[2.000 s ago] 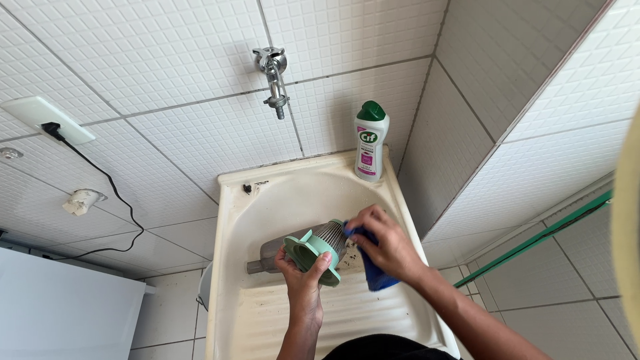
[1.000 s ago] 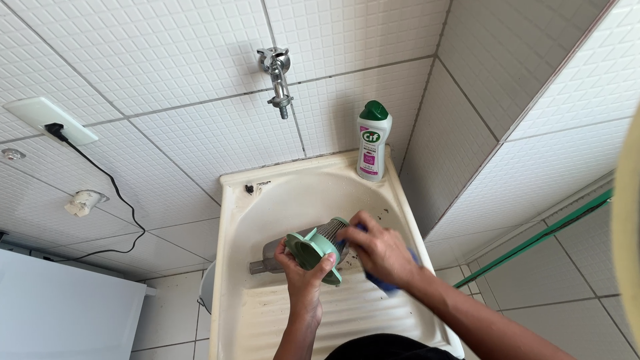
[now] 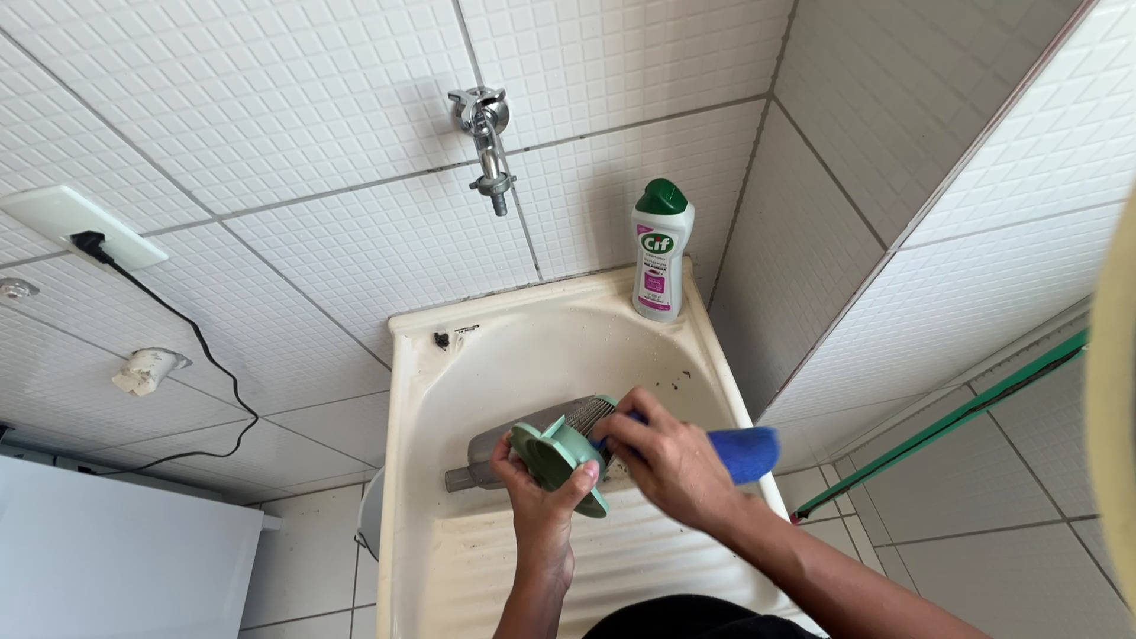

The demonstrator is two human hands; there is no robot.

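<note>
My left hand (image 3: pixel 546 493) holds a green plastic filter holder (image 3: pixel 552 454) by its flanged rim, above the laundry sink. Its ribbed filter part (image 3: pixel 590 415) points up and to the right. My right hand (image 3: pixel 666 453) grips a blue cloth (image 3: pixel 744 453), blurred at its loose end, and its fingers are against the side of the filter. Behind the filter, a grey translucent plastic container (image 3: pixel 515 435) lies in the basin, partly hidden by the holder and my hands.
The cream laundry sink (image 3: pixel 408 390) has a ribbed washboard at the front and dark specks at the right. A Cif cleaner bottle (image 3: pixel 658 253) stands on its back right corner. Above is a metal tap (image 3: pixel 490 151). A green pole (image 3: pixel 950 422) leans at the right; a white appliance (image 3: pixel 115 550) stands left.
My right hand has shifted along the filter, and the blue cloth now sticks out to the right of it. My left hand still holds the green holder in about the same place.
</note>
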